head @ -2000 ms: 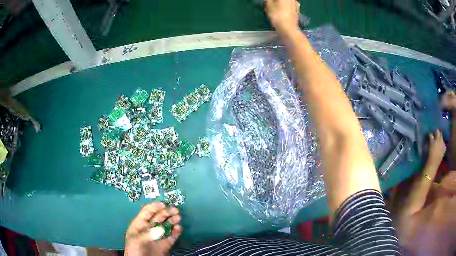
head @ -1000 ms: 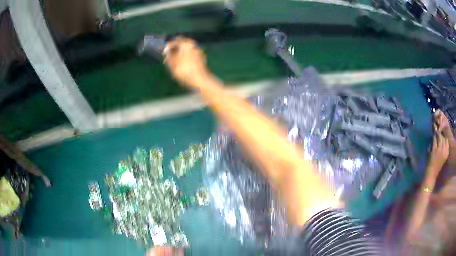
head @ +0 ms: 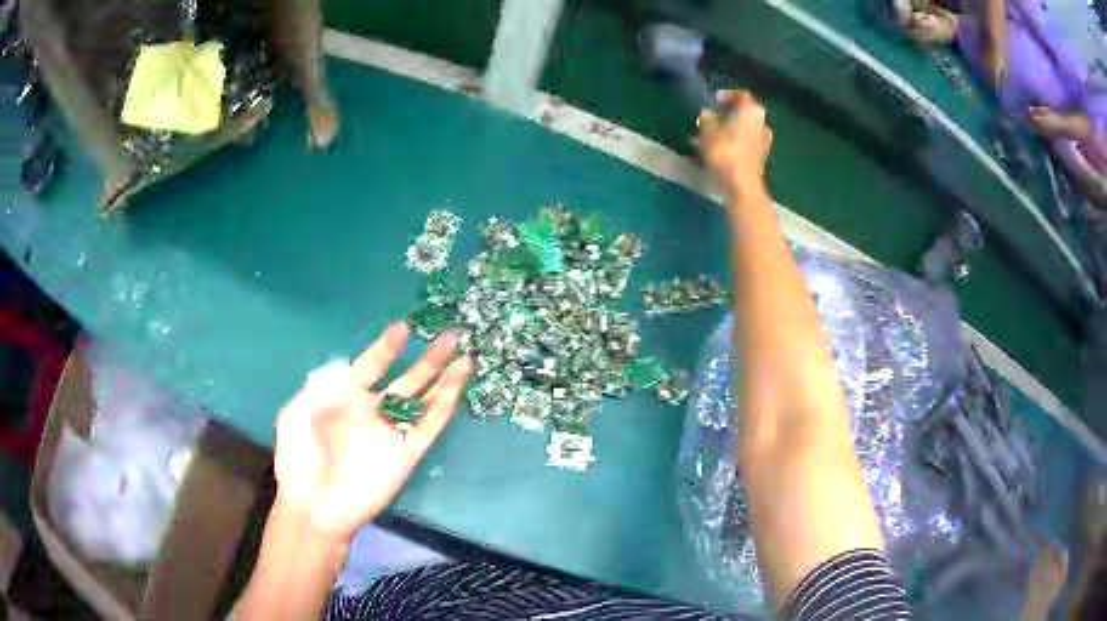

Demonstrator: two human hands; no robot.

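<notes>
My left hand (head: 352, 443) is palm up in front of the board pile, with a small green circuit board (head: 402, 409) lying on its fingers. The pile of circuit boards (head: 546, 322) lies on the green mat, with a joined board strip (head: 683, 294) to its right. My right hand (head: 736, 136) reaches over the dark green conveyor, its fingers closed at the handle end of a grey housing with a round head (head: 675, 51). The housing is blurred and partly hidden by the fingers.
A clear plastic bag (head: 892, 352) lies under and beside my right forearm. Grey handle housings (head: 983, 455) are at right. A pale rail (head: 607, 136) edges the conveyor, with another housing (head: 954, 246) on it. Open boxes, one with yellow paper (head: 174, 87), stand at left. People sit across the belt.
The view has swung left. My left hand has come back into view, opened palm up with the board. My right hand stays over the conveyor, now at a grey housing.
</notes>
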